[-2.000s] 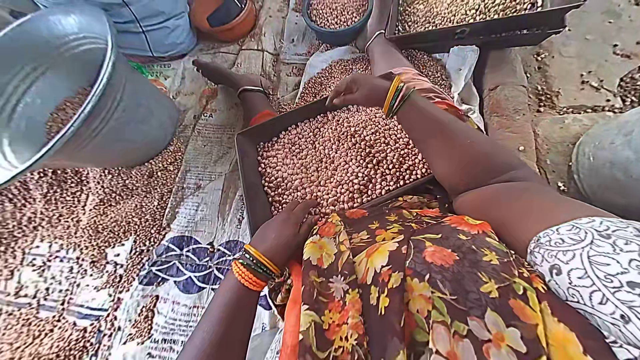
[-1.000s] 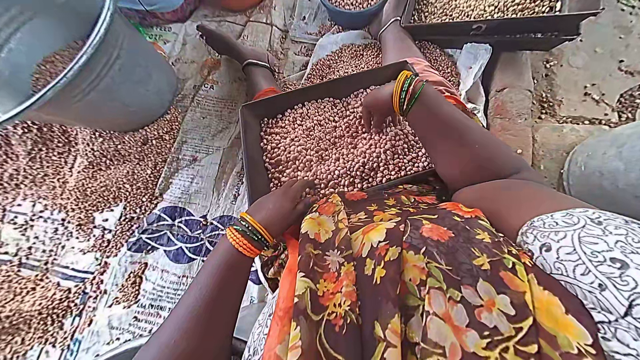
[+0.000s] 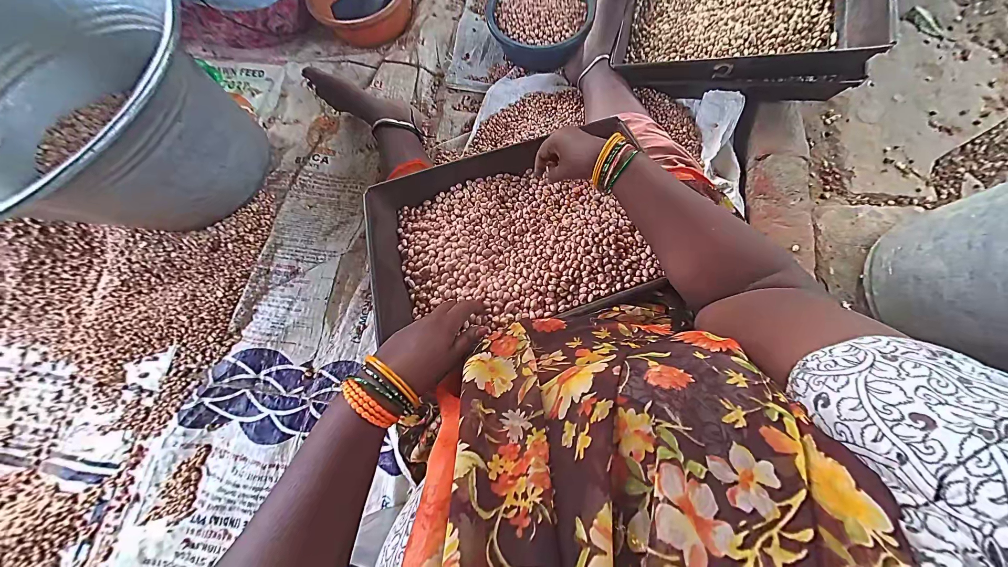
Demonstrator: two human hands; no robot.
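Observation:
A dark rectangular tray rests on my lap, filled with small round pinkish-brown nuts or seeds. My left hand lies at the tray's near left corner, its fingers over the rim and touching the seeds; whether it grips the rim is hidden. My right hand is at the tray's far right part, just above the seeds, with its fingers curled down. Whether a seed is between those fingers cannot be seen. Bangles circle both wrists.
A metal bucket with some seeds inside stands at upper left, near seeds spread on printed sacks. Beyond my legs are a blue bowl of seeds, a second tray of paler seeds and an orange tub. Another metal container is at right.
My right hand has moved from over the middle of the seeds toward the tray's far edge, where it also was two seconds ago. My left hand has stayed at the near left corner.

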